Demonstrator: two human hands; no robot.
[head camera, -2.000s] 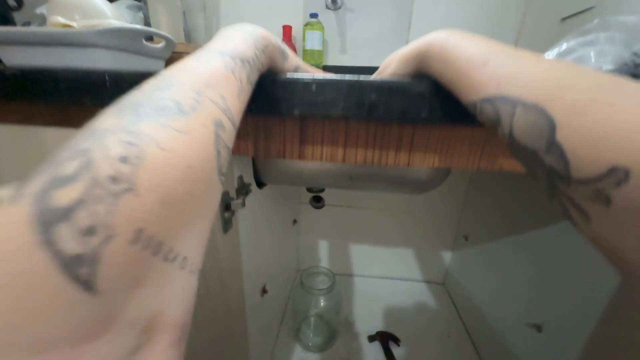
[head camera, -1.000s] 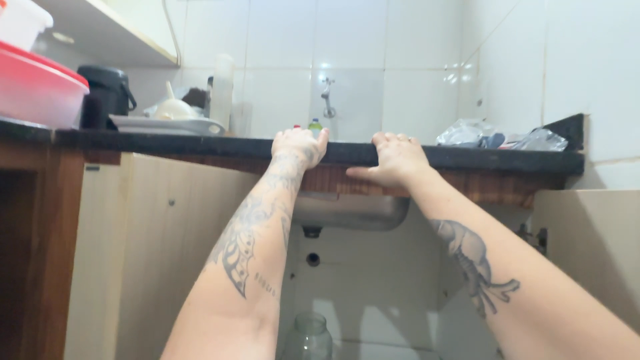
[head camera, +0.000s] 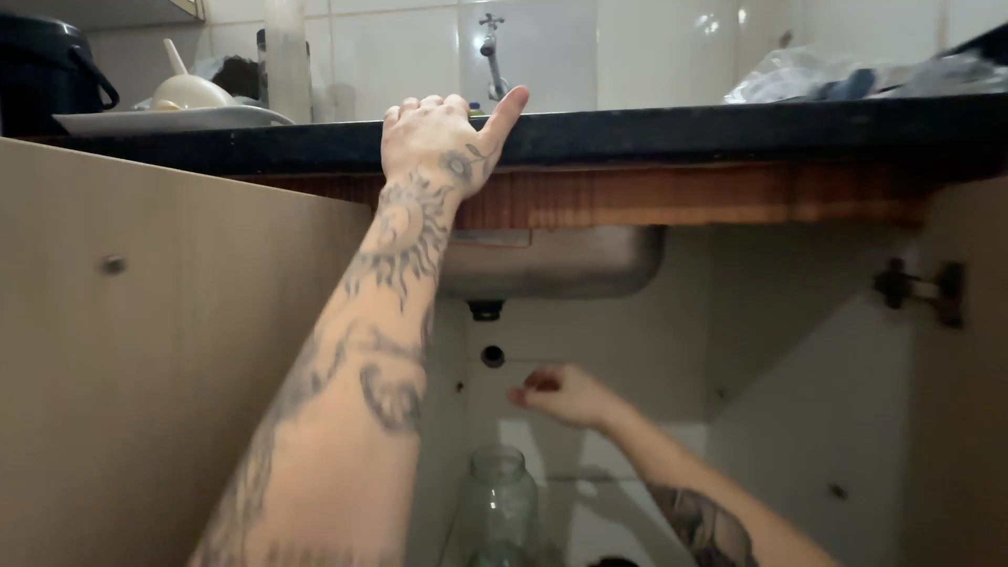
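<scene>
My left hand (head camera: 437, 146) rests over the front edge of the dark stone countertop (head camera: 669, 135), its thumb out to the right and its fingertips hidden behind the edge. Inside the cabinet under the metal sink basin (head camera: 559, 264) is my right hand (head camera: 571, 396), slightly blurred, with fingers curled and nothing visible in them. It hovers above and right of a clear glass jar (head camera: 502, 500), below the sink's black drain outlet (head camera: 486, 309). A round pipe opening (head camera: 493, 356) in the back wall lies just up and left of its fingers.
An open cabinet door (head camera: 181, 339) stands at the left, and a hinge (head camera: 920, 291) juts out at the right. On the counter are a tray (head camera: 173, 120) with a pale bowl-like item, a black container (head camera: 51, 75) and plastic bags (head camera: 795, 77). A tap (head camera: 490, 55) is on the tiled wall.
My right hand has left the countertop edge and is now down inside the cabinet. My left hand stays on the edge. The view has shifted.
</scene>
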